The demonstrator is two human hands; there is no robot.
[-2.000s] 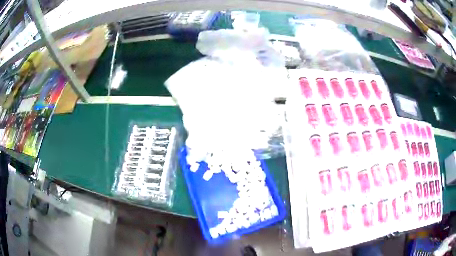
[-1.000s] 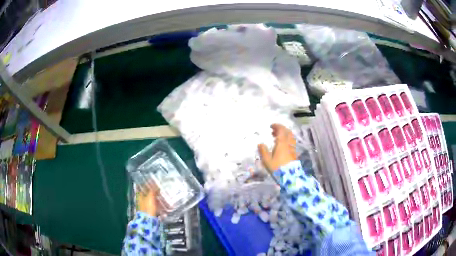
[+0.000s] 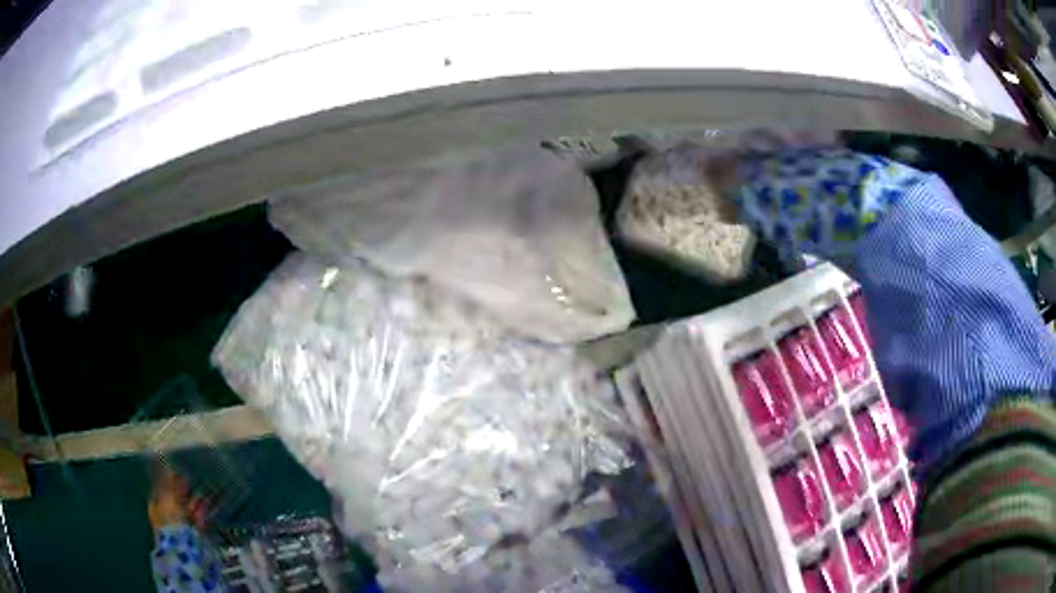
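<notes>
My left hand (image 3: 174, 505), small and blurred at the lower left, holds an empty clear plastic box (image 3: 206, 446) by its lower edge. Beside it lies a tray with rows of metal-shanked pieces (image 3: 284, 556), cut off by the bottom edge. My right hand (image 3: 726, 185) is stretched to the back right, at the tub of small off-white parts (image 3: 683, 220). It is blurred and its fingers are not clear. A large open clear bag of white heads (image 3: 429, 417) fills the middle. Part of a blue bin (image 3: 649, 539) shows under the bag.
Stacked white trays of pink pieces (image 3: 683, 429) stand right of the bag, beside my right arm. A white shelf (image 3: 463, 58) crosses the top, above the bench. A cardboard edge (image 3: 12, 405) shows at far left.
My view has shifted forward and right. My right hand has moved from over the bag to the tub behind. My left hand has moved left with the clear box, off the tray of pieces.
</notes>
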